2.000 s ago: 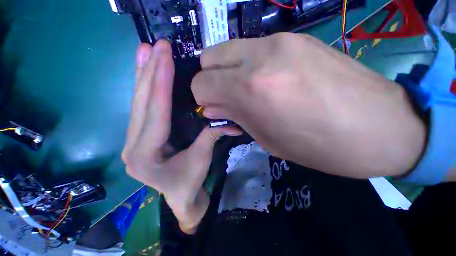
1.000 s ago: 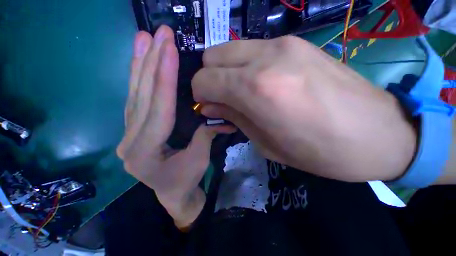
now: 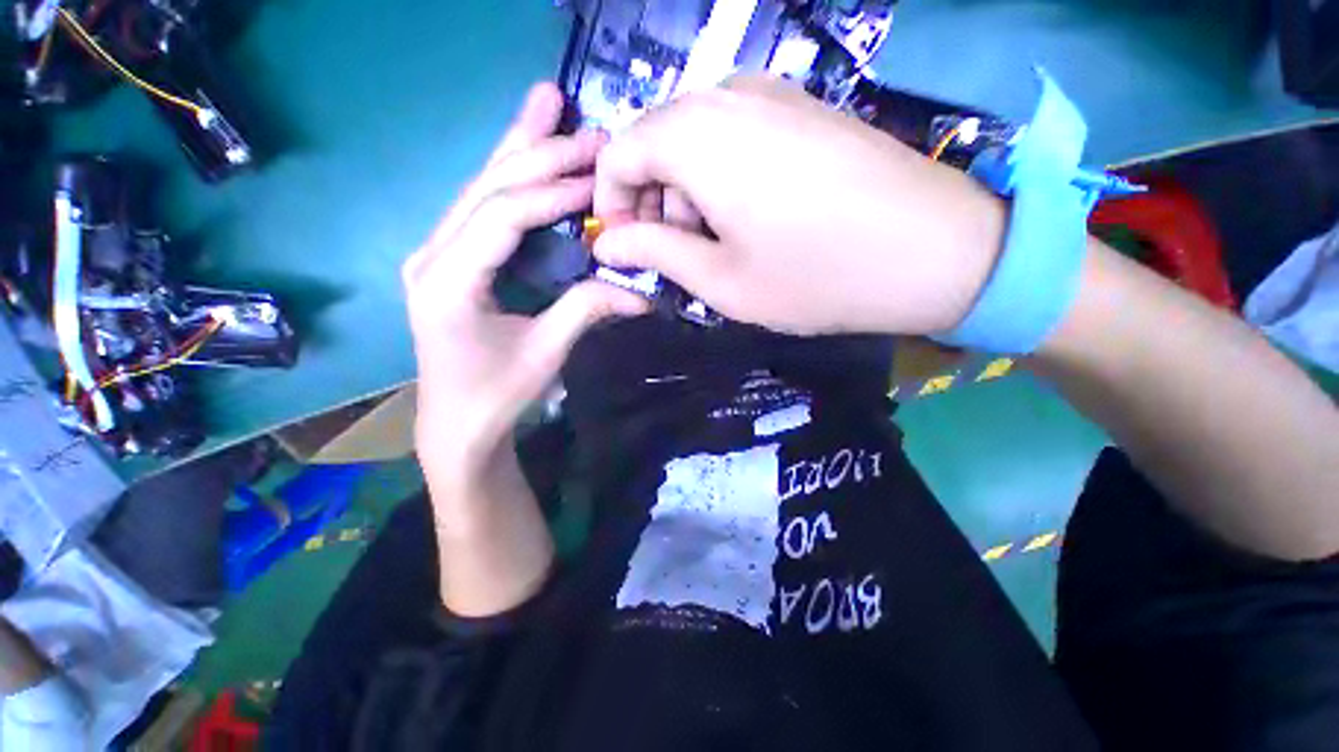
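Observation:
An opened black camcorder body [image 3: 632, 59] lies at the top centre on the green bench mat, its boards exposed. A white ribbon cable [image 3: 720, 40] runs along it. My left hand [image 3: 492, 279] holds the near end of the body, fingers along its left side and thumb at the front edge. My right hand [image 3: 808, 213], with a light blue wrist strap [image 3: 1046, 235], bends over that end with fingertips pinched close to my left thumb. A small orange flex cable [image 3: 592, 228] and a silver-white connector [image 3: 629, 276] show by the fingertips. The exact pinch point is hidden.
Other half-assembled units with yellow and red wires lie at the left [image 3: 162, 316] and upper left [image 3: 147, 81]. A pale box [image 3: 52, 470] is at the left edge, with part of another person's arm below it. A red stool [image 3: 1175, 243] stands at the right.
The view has pulled back, showing more of the bench and both forearms. My hands stay at the same end of the body; the right fingers look slightly more spread from the palm.

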